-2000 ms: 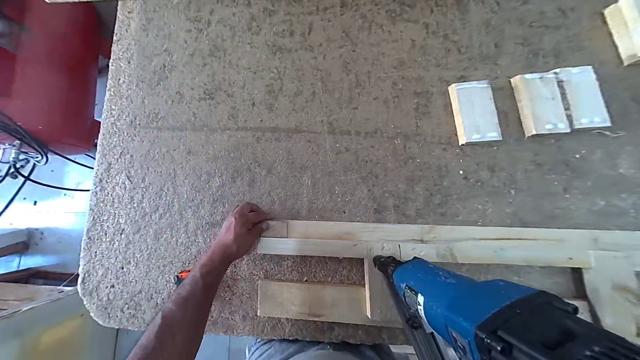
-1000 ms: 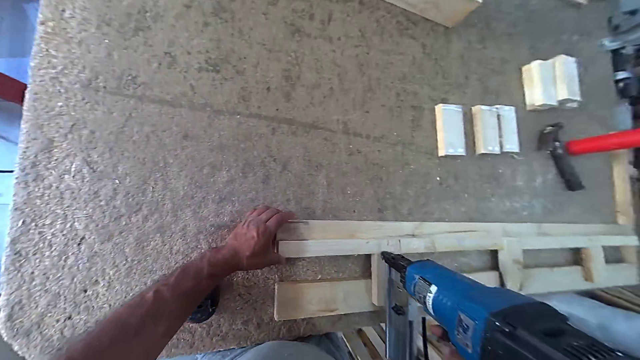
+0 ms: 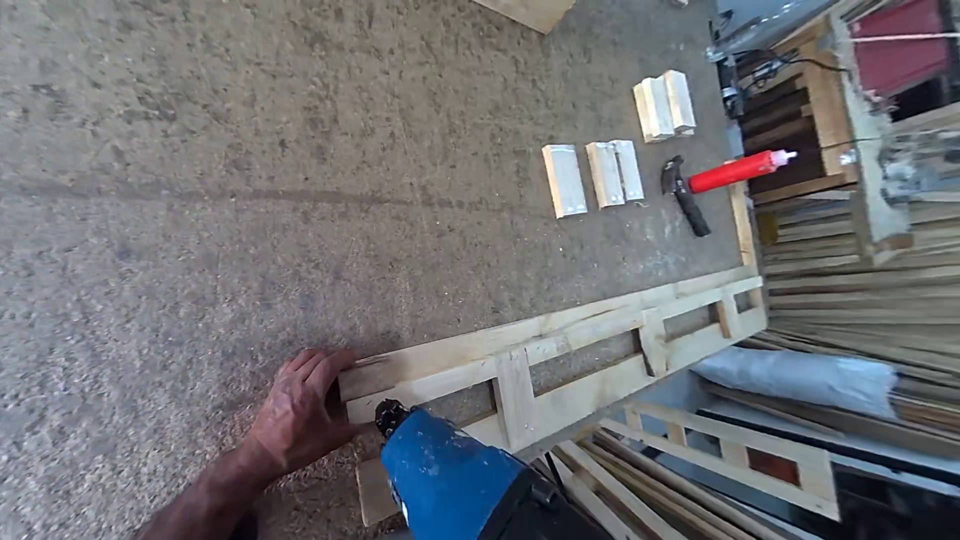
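My left hand (image 3: 304, 409) grips the near left end of a pale wooden frame (image 3: 514, 397), made of long rails with short cross blocks between them. A blue and black nail gun (image 3: 450, 476) reaches in from the bottom edge, its black nose resting on or just over the rail's end beside my left fingers. My right hand is out of view, hidden behind or below the tool's body. Under the frame's left end a short wooden board (image 3: 375, 491) shows partly.
Several short wood blocks (image 3: 565, 181) lie on the rough worktable (image 3: 300, 247). Beyond them is a claw hammer (image 3: 686, 199) beside a red tube (image 3: 739, 172). Stacked timber strips (image 3: 847, 277) and another slatted frame (image 3: 739, 454) stand past the table's right edge.
The nail gun's nose has moved left along the frame, from near a cross block to the rail's end by my left hand. The view has swung to the right.
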